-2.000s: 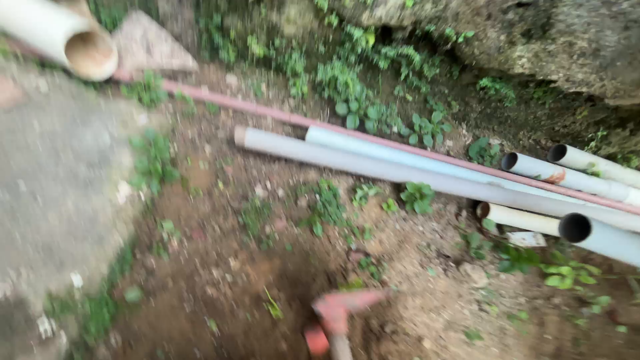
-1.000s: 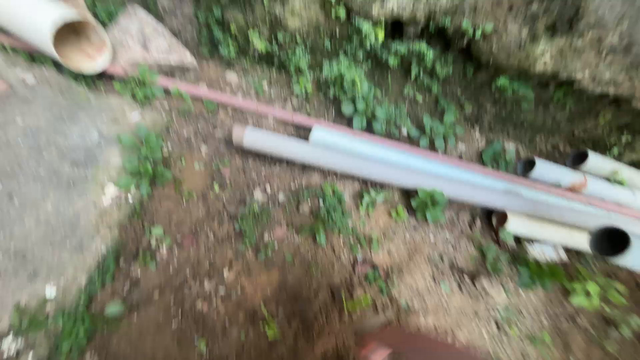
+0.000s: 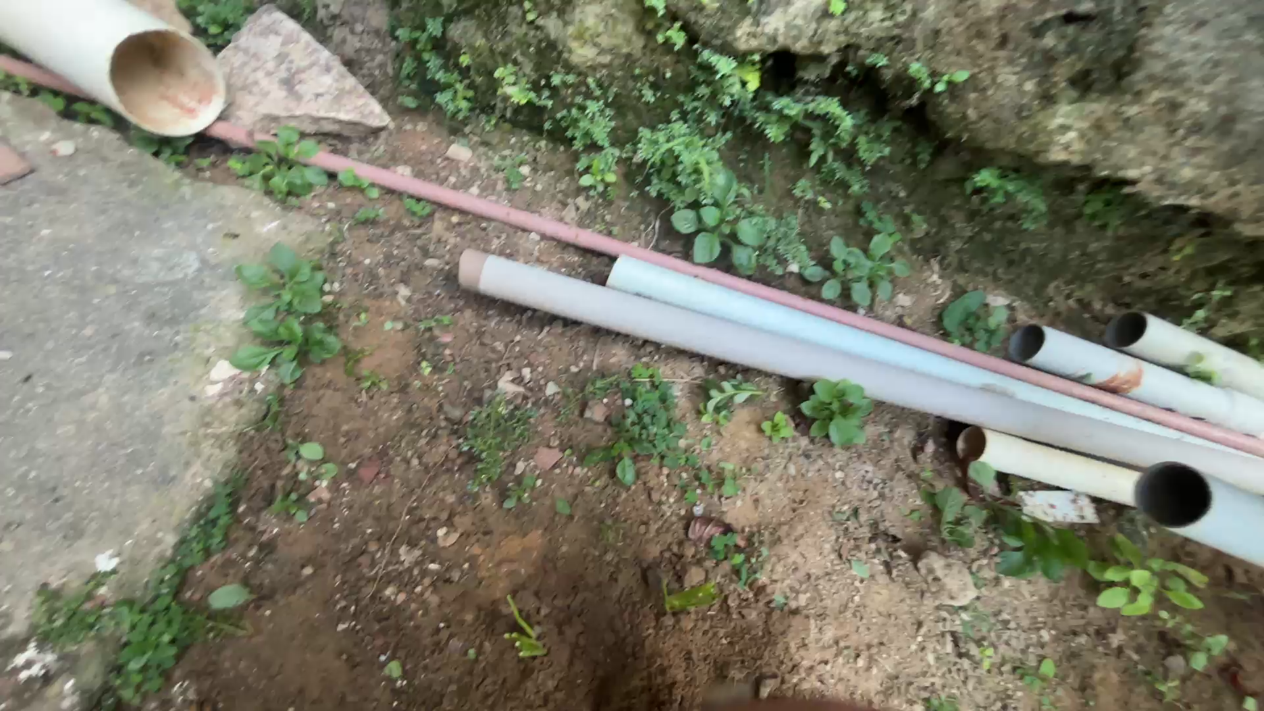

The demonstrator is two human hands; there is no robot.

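Neither my left hand nor my right hand shows in the head view. Brown soil point(image 3: 533, 563) with small weeds fills the lower middle. At the bottom edge a blurred reddish-brown thing point(image 3: 790, 703) just enters the view; what it is, I cannot tell. A long grey plastic pipe point(image 3: 711, 336) lies slantwise on the ground beside a pale blue pipe point(image 3: 790, 321), and a thin pink pipe point(image 3: 553, 227) runs along behind them.
Several more pipe ends, one a white pipe point(image 3: 1062, 464), lie at the right. A wide cream pipe point(image 3: 69, 44) and a pointed stone point(image 3: 296, 79) are at the upper left. A concrete slab point(image 3: 109, 306) borders the left; a rock face point(image 3: 1116, 109) rises behind.
The red tool head on a handle, seen low in the middle two seconds ago, has gone from there. One second ago a reddish thing showed at the bottom; less of it shows now.
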